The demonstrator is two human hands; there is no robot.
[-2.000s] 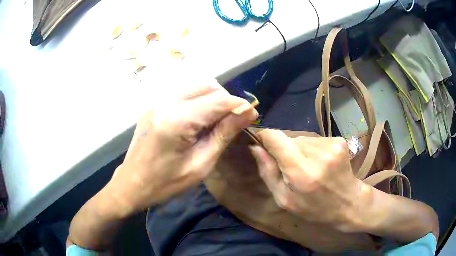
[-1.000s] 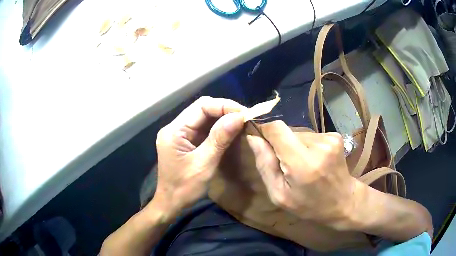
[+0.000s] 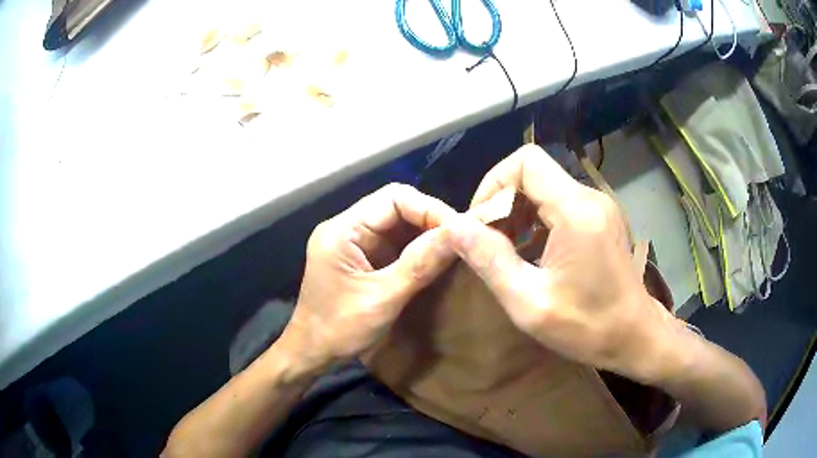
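A tan-brown handbag [image 3: 493, 358] lies on my lap over dark trousers. My left hand [image 3: 376, 268] pinches at the bag's top corner with thumb and forefinger. My right hand [image 3: 573, 268] meets it there, its thumb and fingertip touching my left fingertips. A pale tan zipper end tab [image 3: 498, 206] shows between the fingers of my right hand. The exact spot that the fingertips pinch is hidden.
Teal-handled scissors [image 3: 450, 25] lie near the edge of the white table [image 3: 179, 206]. Small tan scraps [image 3: 276, 59] are scattered at the table's back left. Thin dark cords hang over the edge. Beige panels with yellow edges [image 3: 730, 152] hang at the right.
My right hand has turned and opened its curl around the tab, which earlier stuck out beyond my left fingertips. The bag handles have shifted and are now mostly hidden behind my right hand.
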